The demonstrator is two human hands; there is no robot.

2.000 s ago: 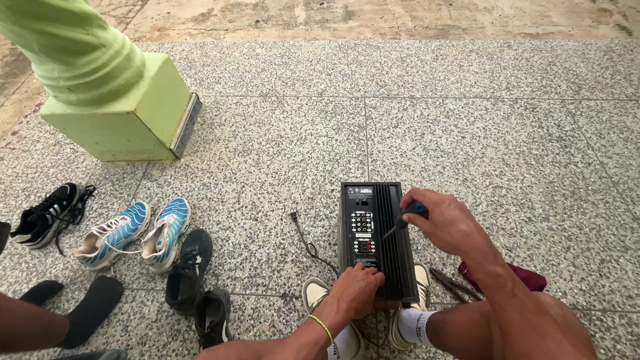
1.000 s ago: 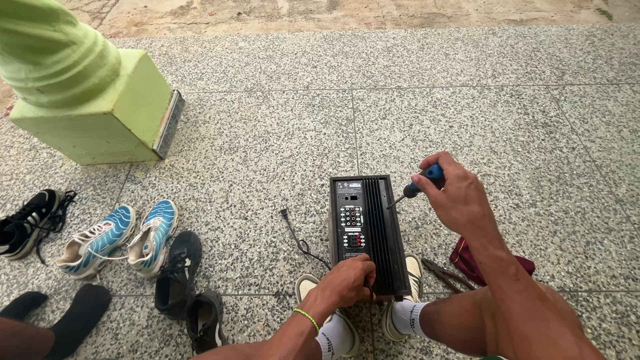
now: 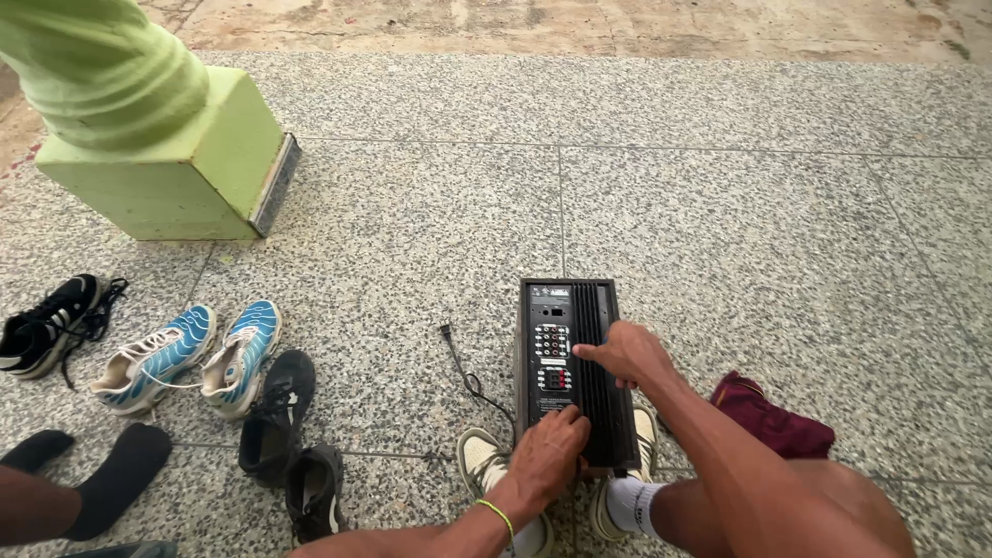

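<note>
A black box with a finned rear panel [image 3: 597,310], sockets and red terminals, probably a powered speaker, lies between my shoes with its panel up. My right hand [image 3: 632,356] is over its right side, one finger extended to the panel beside the sockets. A bit of blue screwdriver handle [image 3: 604,339] shows at that hand; the shaft is hidden. My left hand [image 3: 552,449] rests with bent fingers on the panel's lower end; whether it pinches anything small is hidden. A black power cord [image 3: 470,380] with its plug runs from the box's left side over the floor.
Blue sneakers [image 3: 260,333] and black shoes [image 3: 283,395] stand at the left, near another person's dark-socked feet [image 3: 128,480]. A green pillar base [image 3: 178,194] rises at upper left. A maroon cloth [image 3: 763,418] lies right of the box, under my right forearm.
My right hand has moved left over the panel, and the screwdriver, earlier plainly pointed at the fins, is now mostly hidden. My left hand stays at the box's lower end.
</note>
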